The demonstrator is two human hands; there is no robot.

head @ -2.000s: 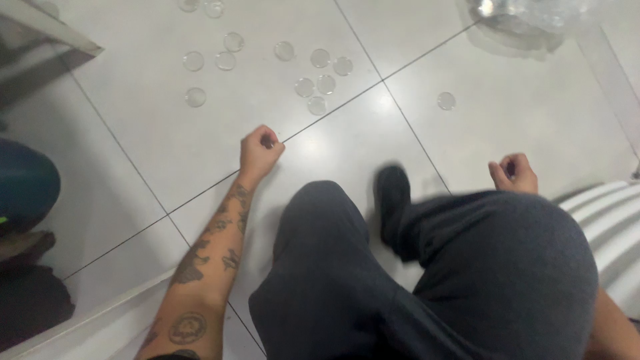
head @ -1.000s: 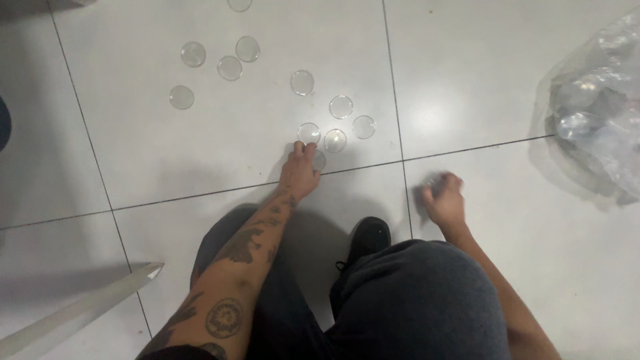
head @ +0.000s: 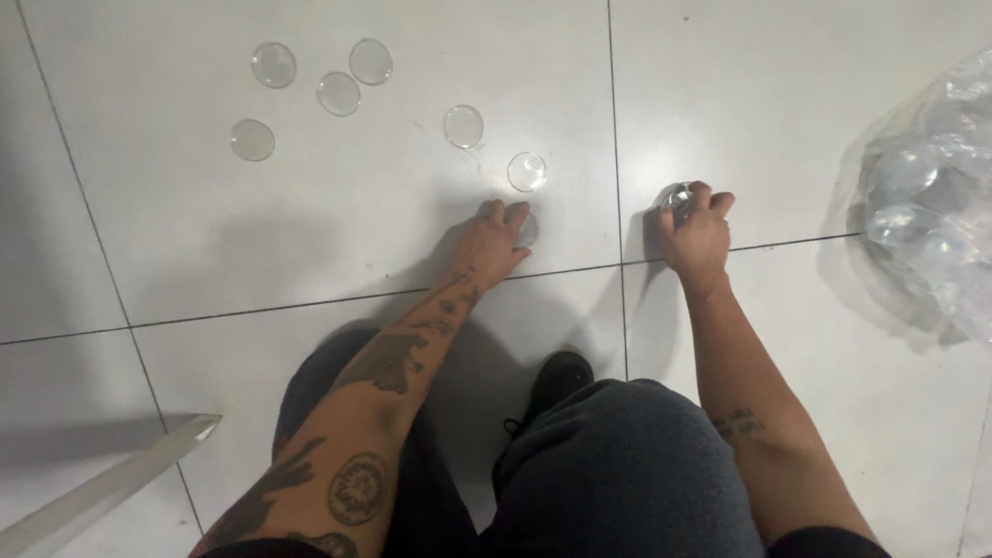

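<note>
My left hand (head: 488, 244) is low over the floor, its fingers on or beside a clear round disc (head: 527, 229) that they partly cover; whether it grips the disc I cannot tell. Just above lies another clear disc (head: 527, 171), with one more (head: 463, 126) up and to the left. My right hand (head: 697, 232) has its fingers around clear, shiny round pieces (head: 679, 200) near the floor, to the right of a tile joint; how many pieces there are is hidden.
Several more clear discs (head: 339, 94) lie at the upper left. On the right sits a transparent plastic bag (head: 922, 209) with clear round things inside. A pale bar (head: 116, 480) reaches in at the lower left. My knees and a black shoe (head: 564, 376) are below the hands.
My left hand has moved right along the floor, and fewer discs lie near it than a second ago. My right hand has moved up to the floor beyond the tile joint.
</note>
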